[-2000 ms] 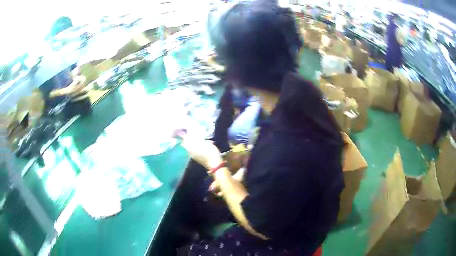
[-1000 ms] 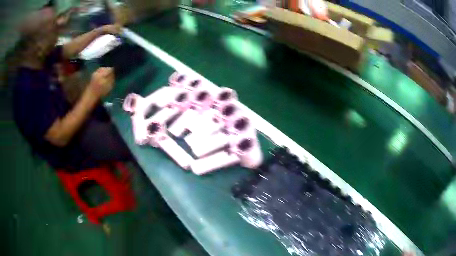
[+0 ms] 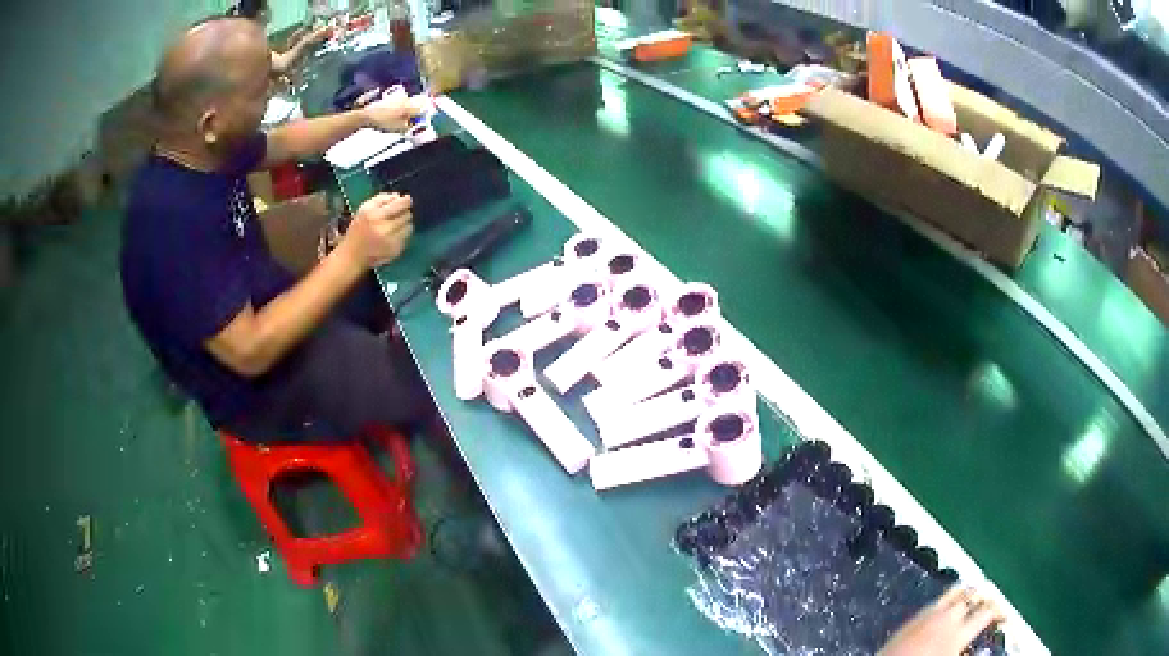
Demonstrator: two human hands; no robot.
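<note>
A hand, by its place my left hand point(image 3: 945, 625), is cut off by the bottom edge at the lower right. Its fingers lie at the edge of a pack of black round caps point(image 3: 820, 551); whether they hold one is not clear. Shiny clear film covers part of the pack. Beyond it, several pale pink hair dryer bodies point(image 3: 654, 391) lie grouped on the green bench, their round heads showing dark openings. My right hand is out of the picture.
A seated person point(image 3: 218, 256) in a dark shirt works on the left, on a red stool point(image 3: 327, 506). Black items point(image 3: 442, 180) lie beside them. A pale rail point(image 3: 885, 487) separates the bench from a green conveyor surface. An open cardboard box point(image 3: 923, 167) stands beyond.
The view has swung from a worker in black and clear bags to the dryer bodies and black caps. Since the last earlier frame, more of my left hand shows over the caps.
</note>
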